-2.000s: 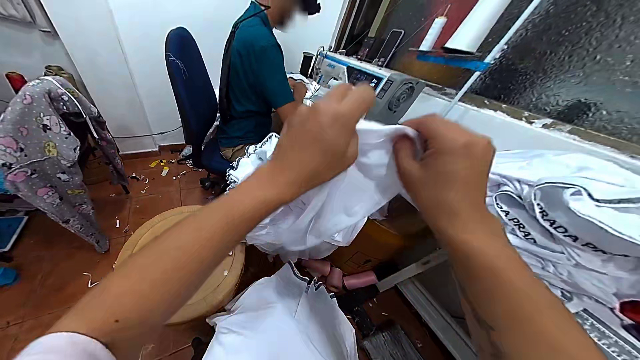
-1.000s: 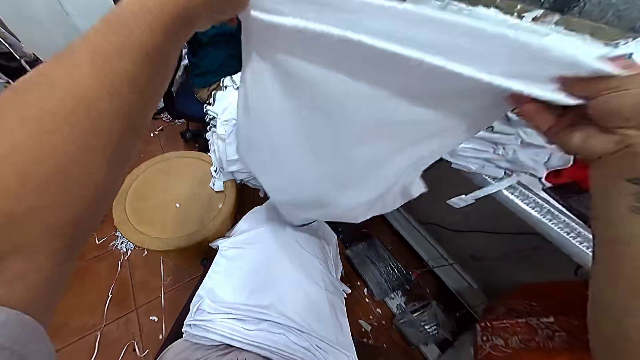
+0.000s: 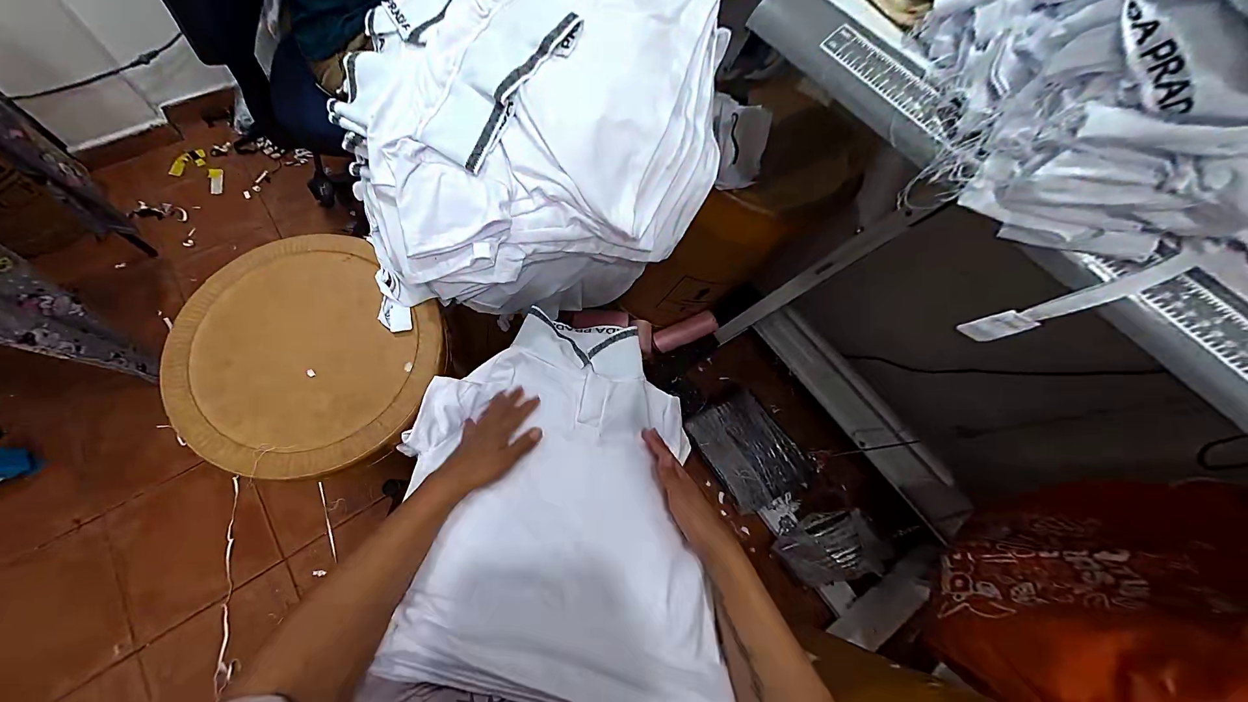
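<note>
A white polo shirt (image 3: pixel 575 526) with a dark-edged collar lies face up on my lap, on what looks like more white cloth. My left hand (image 3: pixel 495 441) rests flat on its upper left side, fingers spread. Along the shirt's right edge lies my right hand (image 3: pixel 676 485), its fingers touching the fabric and gripping nothing. Just beyond the collar rises a tall stack of folded white shirts (image 3: pixel 604 127), with dark-striped collars on top.
A round tan padded stool (image 3: pixel 302 361) stands at the left. Cut white pieces (image 3: pixel 1082 175) lie on a metal-edged table at the upper right. Plastic-wrapped items (image 3: pixel 746 448) sit beneath, near an orange bag (image 3: pixel 1092 585). A person's dark sleeve (image 3: pixel 331 24) shows at the top, beside a chair.
The white garment that both hands held up one second ago is out of the air. Both hands have come down onto the shirt on my lap. The view has tilted down.
</note>
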